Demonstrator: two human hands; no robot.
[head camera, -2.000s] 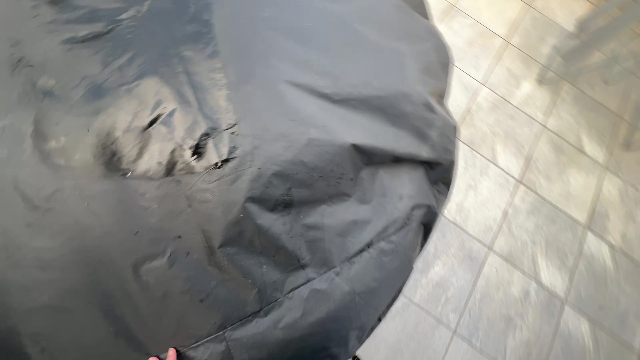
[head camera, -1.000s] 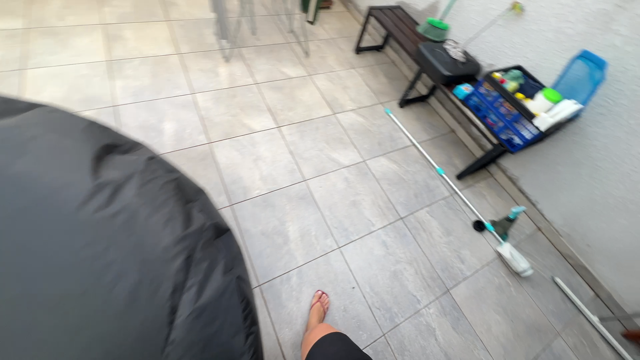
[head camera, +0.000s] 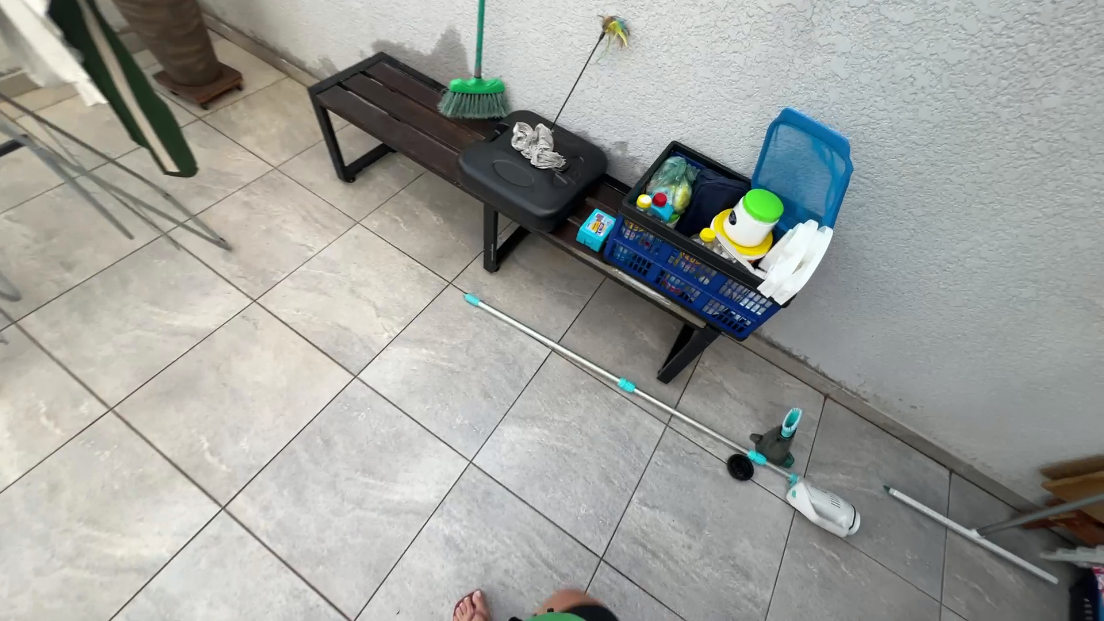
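Neither of my hands shows in the head view now. On the tiled floor lies a long metal telescopic pole (head camera: 552, 346) with teal joints, and a white handheld cleaner unit (head camera: 824, 507) is at its lower right end. Beside that end are a dark grey attachment with a teal tip (head camera: 778, 444) and a round black part (head camera: 740, 467). A dark slatted bench (head camera: 414, 121) by the wall bears a black case (head camera: 535, 185) with a crumpled grey cloth (head camera: 538, 145) on it, a small turquoise box (head camera: 595, 229) and a blue crate (head camera: 681, 276) of bottles and tubs.
A green broom (head camera: 474, 97) leans at the bench, near a feather wand (head camera: 580, 78). A blue mesh basket (head camera: 802, 168) stands against the wall. Metal rack legs (head camera: 112, 185) are at the left, a large pot (head camera: 172, 39) behind. Another pole (head camera: 966, 532) lies lower right.
The view has swung from the black cover to the bench and floor. The fingertips seen at the bottom edge two seconds ago are out of sight, and so is the cover.
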